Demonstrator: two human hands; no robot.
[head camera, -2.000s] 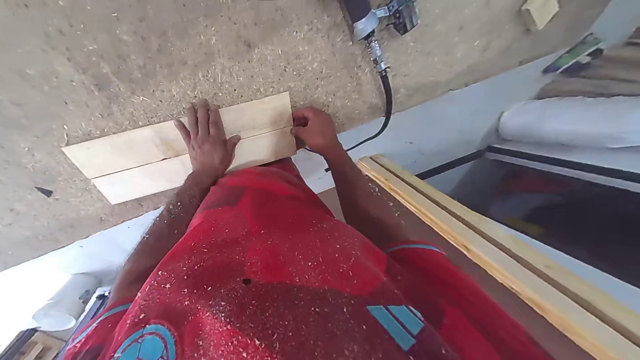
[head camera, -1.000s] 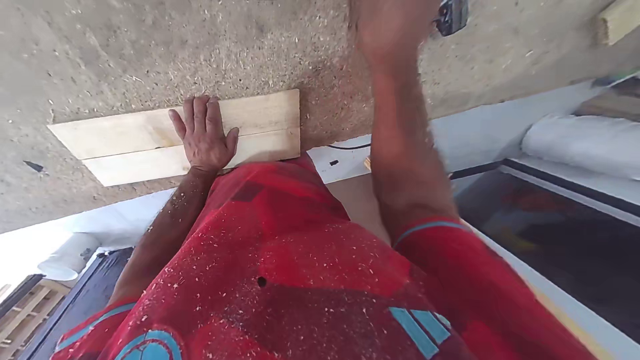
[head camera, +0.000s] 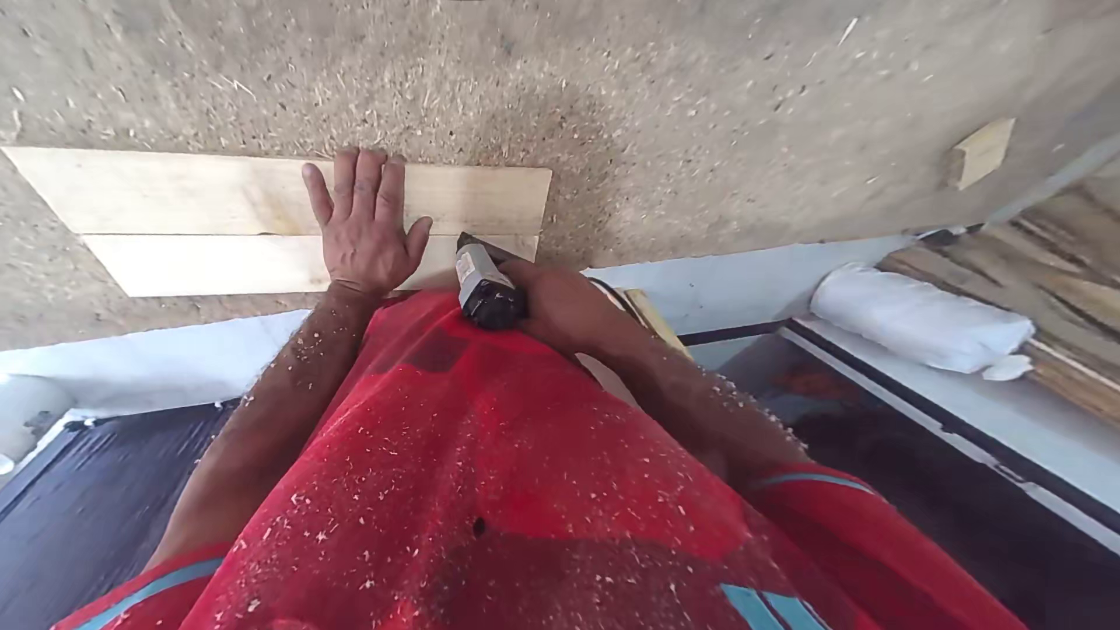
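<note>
Two pale wooden boards lie edge to edge on the dusty worktop, the far board (head camera: 472, 197) and the near board (head camera: 210, 262), with slanted left ends. My left hand (head camera: 366, 227) rests flat across both, fingers spread, the seam running under it. In my right hand (head camera: 564, 302) is a pneumatic nailer (head camera: 486, 284), grey and black, its black nose over the near board close to the right end. Its handle is mostly hidden by my fingers, and part of a black hose (head camera: 617, 297) shows behind the hand.
Wood shavings are scattered over the worktop (head camera: 744, 157). A small wood block (head camera: 984, 153) sits at its right. Beyond the near edge are a white wrapped roll (head camera: 919, 317), a dark panel (head camera: 875, 437) at the lower right and a dark plastic-like sheet (head camera: 114, 490) at the lower left.
My right hand left the boards' right end, reached toward the tool farther back on the worktop, and has come back holding the nailer. My left hand has stayed flat on the boards.
</note>
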